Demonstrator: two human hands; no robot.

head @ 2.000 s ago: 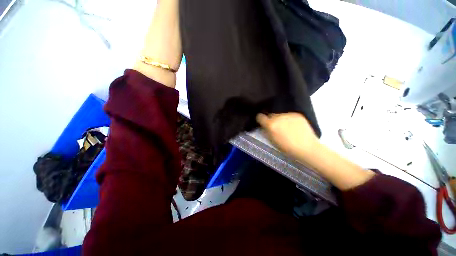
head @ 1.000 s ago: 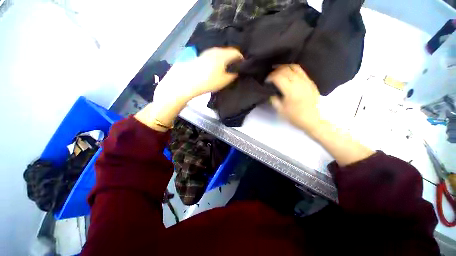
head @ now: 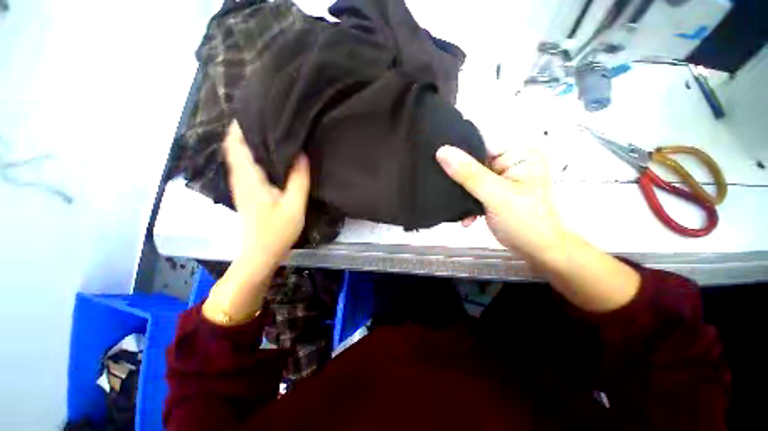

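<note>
A garment lies on the table in front of me, with its plain black lining [head: 362, 160] on top and its dark plaid cloth [head: 244, 63] showing at the upper left. My right hand [head: 514, 198] grips the lining's right edge, thumb on top and fingers under the cloth. My left hand [head: 268, 202] is at the lining's left side, thumb and fingers around a fold of it; some fingertips are hidden by cloth.
Scissors with red and orange-yellow handles [head: 674, 187] lie on the white table [head: 404, 238] at the right. The sewing machine [head: 665, 29] stands at the upper right, a dark slim tool [head: 706, 91] near it. Blue bins [head: 105, 311] and plaid cloth [head: 296, 324] are below the table edge.
The view has turned right, bringing the scissors and machine further in. The garment is spread wider, the plaid showing more at the left, and my hands have moved apart.
</note>
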